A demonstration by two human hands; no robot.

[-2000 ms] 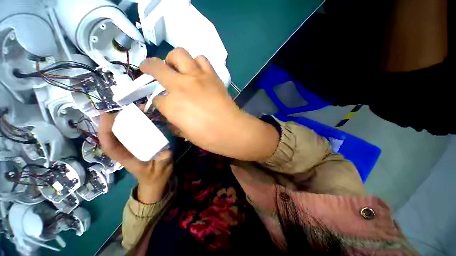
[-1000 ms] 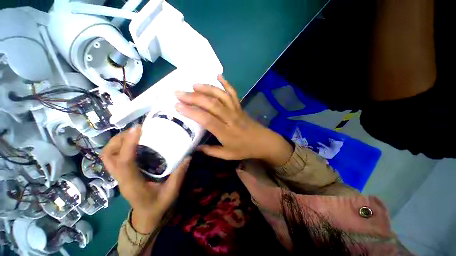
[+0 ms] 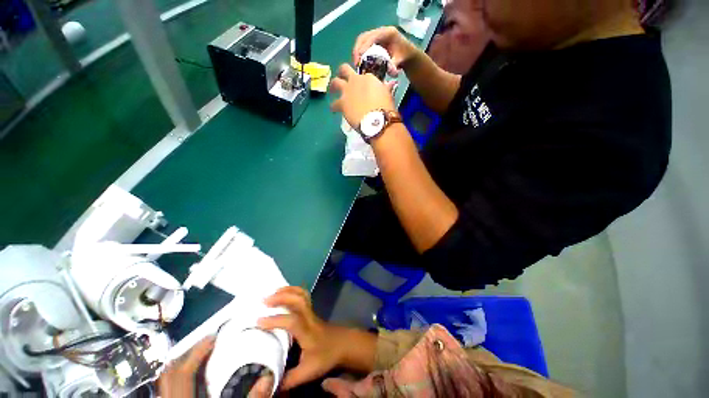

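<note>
A white security camera unit (image 3: 245,346) is held at the bench edge, low in the view, its round dark-faced end towards the bottom edge. Its white mounting bracket (image 3: 241,268) points up and away over the bench. My right hand (image 3: 307,338) grips the right side of the housing with bent fingers. My left hand (image 3: 186,375) is on its left side, blurred and partly cut off by the bottom edge; a fingertip lies by the dark face. Unfinished camera units (image 3: 128,288) with wires and a circuit board (image 3: 128,361) crowd the left.
A green-topped bench (image 3: 256,183) runs away from me. A black box with a metal front (image 3: 260,74) stands on it, beside a yellow piece (image 3: 315,75). A person in a black shirt (image 3: 544,155) works with a white unit at right. A blue plastic item (image 3: 497,330) is below the edge.
The view has tilted up and shows the neighbouring person and the black box. My hands and the held camera now sit lower; the camera's bracket still points away from me.
</note>
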